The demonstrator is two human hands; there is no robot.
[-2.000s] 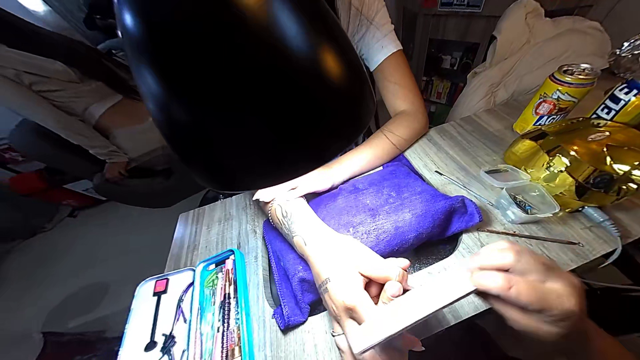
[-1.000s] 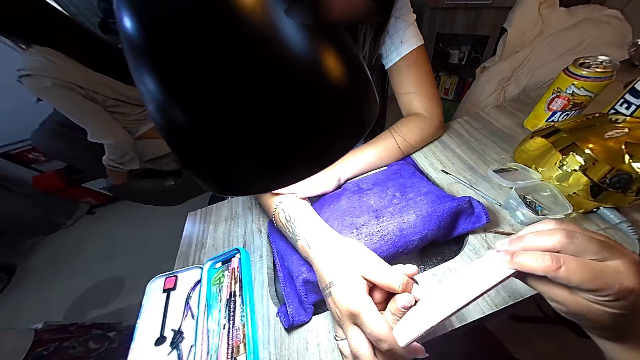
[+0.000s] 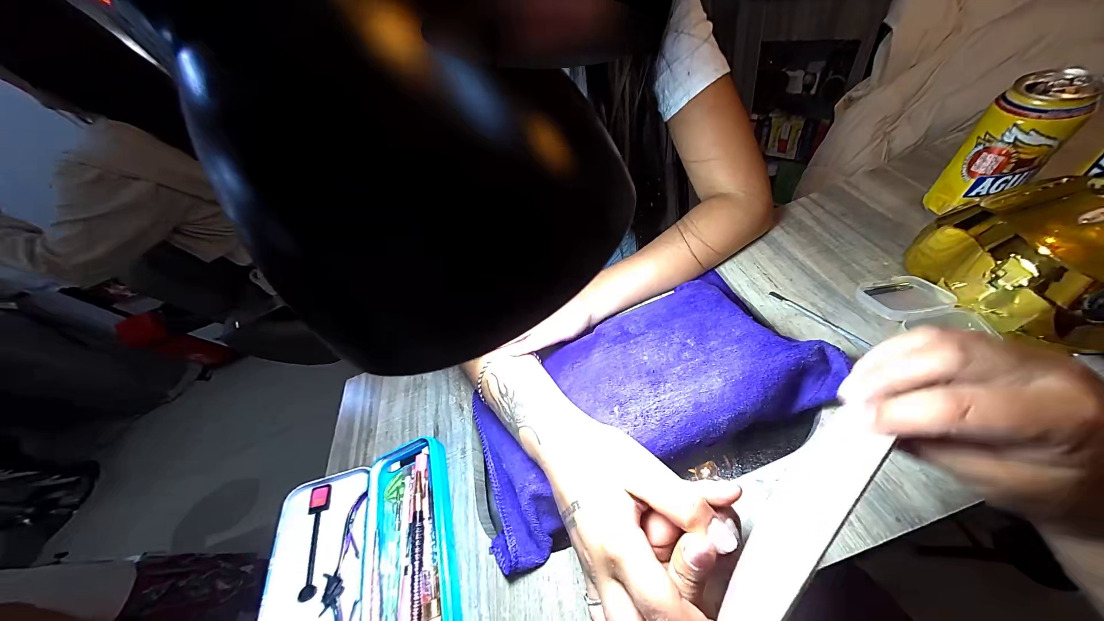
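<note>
My right hand (image 3: 983, 414) is at the right, its fingers and thumb pinching one end of a long pale nail file (image 3: 811, 509). The file slants down to the fingertips of another person's tattooed hand (image 3: 612, 509). My left hand (image 3: 693, 565), mostly hidden, grips that hand's fingers from below at the bottom centre. The other person's wrist lies at the left edge of a purple towel-covered cushion (image 3: 681, 371); their other forearm rests behind it. A thin metal tool (image 3: 819, 319) lies right of the cushion.
A turquoise case (image 3: 444, 517) with brushes lies open at lower left. A small clear box (image 3: 906, 297), a translucent gold object (image 3: 1018, 259) and a yellow can (image 3: 1009, 142) stand at right. A black rounded shape (image 3: 414, 172) blocks much of the upper view.
The file has swung to a steeper slant, and my right hand on its end is blurred now. The other person's hand stays held near the cushion.
</note>
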